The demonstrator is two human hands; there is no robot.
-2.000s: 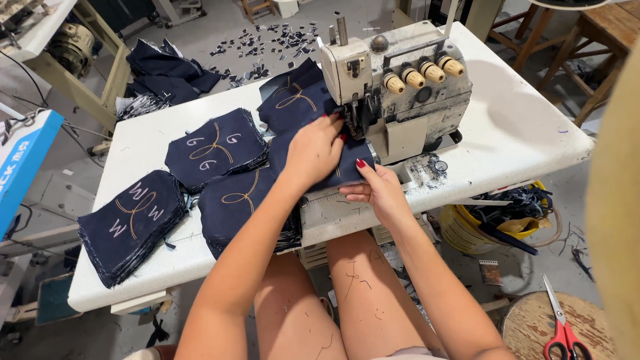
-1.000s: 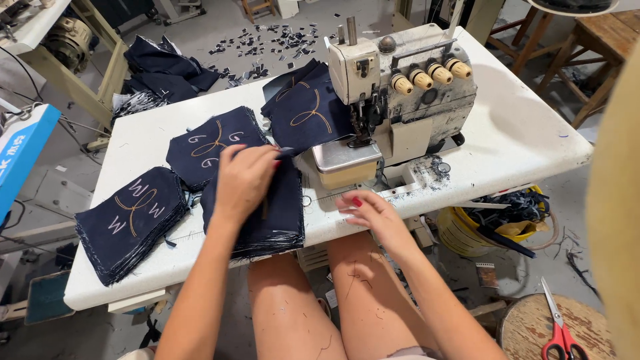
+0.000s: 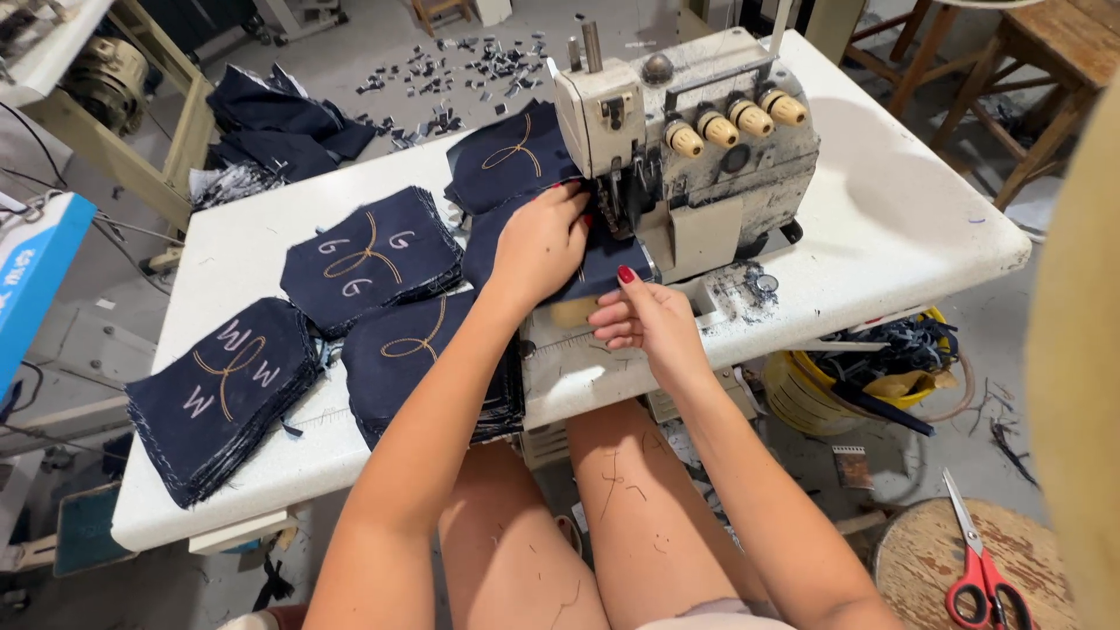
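My left hand [image 3: 544,241] lies on a dark blue fabric piece [image 3: 604,262] at the needle area of a white overlock sewing machine [image 3: 700,140]; it presses the piece rather than gripping it. The thumb and fingers of my right hand [image 3: 647,319] are at the near right edge of that piece; whether they pinch it is unclear. Behind my left hand lies another piece with a tan stitched loop [image 3: 516,156]. Left of my arms are a stitched stack [image 3: 407,346], a stack marked with chalk G letters [image 3: 367,262] and one marked with M letters [image 3: 229,385].
Red-handled scissors [image 3: 978,560] rest on a round wooden stool [image 3: 910,547] at the lower right. A yellow bucket [image 3: 801,398] of fabric scraps stands below the white table [image 3: 927,219]. Dark cloth [image 3: 280,131] and scattered scraps [image 3: 455,74] lie on the floor behind.
A second ago my left hand was over the near stack, and my right hand was apart from the cloth. Both hands are now at a fabric piece beside the machine's needle area.
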